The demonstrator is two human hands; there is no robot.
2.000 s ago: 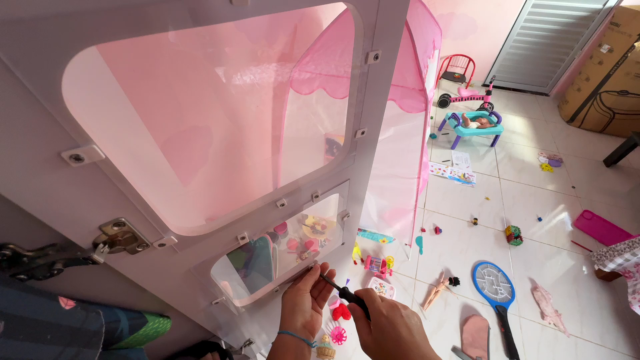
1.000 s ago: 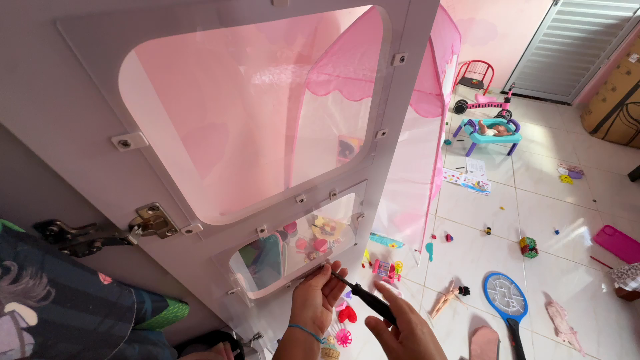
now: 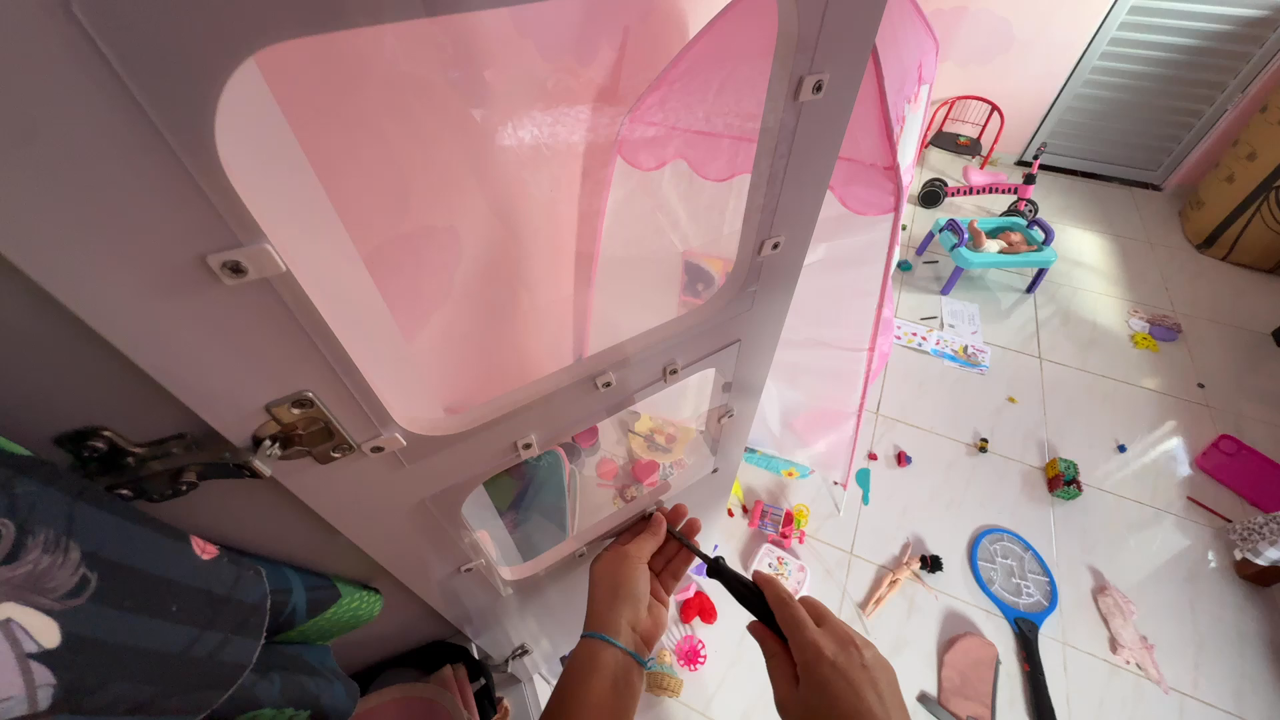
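Observation:
My right hand grips the black handle of a screwdriver, its shaft pointing up and left. Its tip meets the lower edge of the small clear panel in a grey cabinet door. My left hand, with a blue cord at the wrist, has its fingertips at that same edge beside the tip; whether they pinch a small part cannot be told. Small white clips with screws, such as one clip, run round this panel and the larger clear panel above. A metal hinge joins the door at the left.
Dark patterned fabric hangs at the left. A pink play tent stands behind the door. On the tiled floor lie a blue electric fly swatter, a doll, a pink case and several small toys. A doll's bathtub stands farther back.
The view has shifted, so the door sits farther right than two seconds ago. Both hands remain at the small panel's lower edge, with the screwdriver still in my right hand.

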